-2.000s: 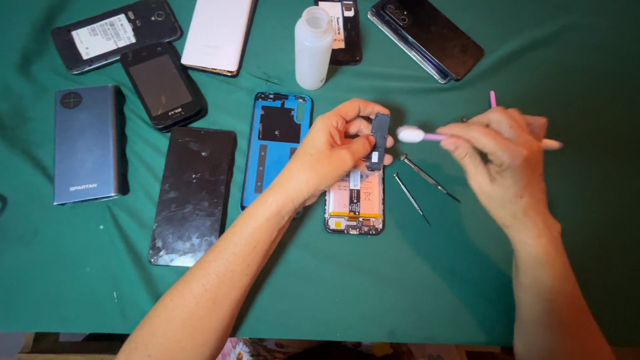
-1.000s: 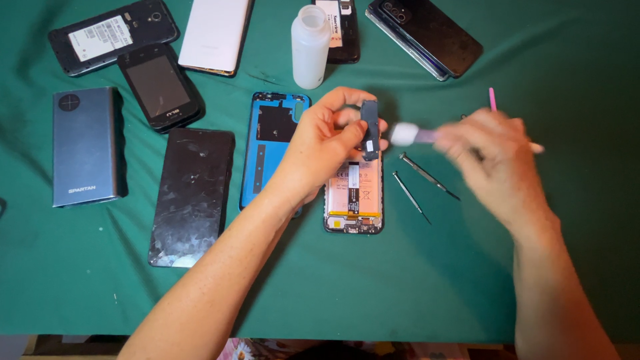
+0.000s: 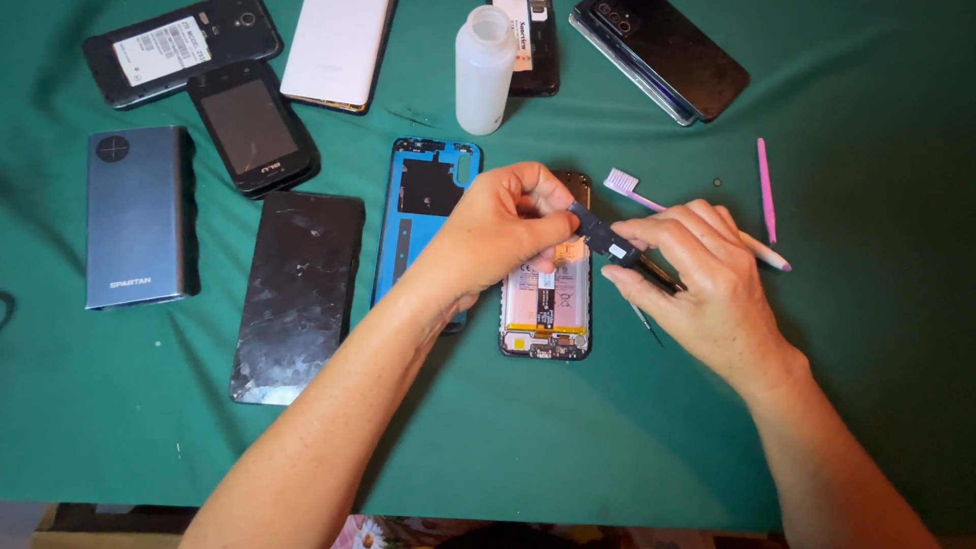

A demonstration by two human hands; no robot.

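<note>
My left hand (image 3: 507,221) pinches one end of a small black phone module (image 3: 602,235), perhaps the loudspeaker part, above an opened smartphone (image 3: 545,305) with its battery and lower board showing. At the module's other end, my right hand (image 3: 698,271) has its thumb and fingertips close around the edge; whether they grip it is unclear. Beyond my right fingers lies a purple toothbrush (image 3: 624,181) on the green cloth, its handle passing behind that hand. A thin screwdriver (image 3: 646,320) shows partly below the module. The blue phone back cover (image 3: 404,244) lies partly behind my left hand.
A translucent plastic bottle (image 3: 485,76) stands uncapped behind the phone. Several other phones, a black one (image 3: 301,297) among them, and a blue power bank (image 3: 137,221) lie to the left. A black phone (image 3: 671,53) is at the back right, near a pink tool (image 3: 765,191).
My right hand has let go of the toothbrush, which now lies on the cloth, and has moved left to the black module. The module has turned from upright to slanted in my left hand.
</note>
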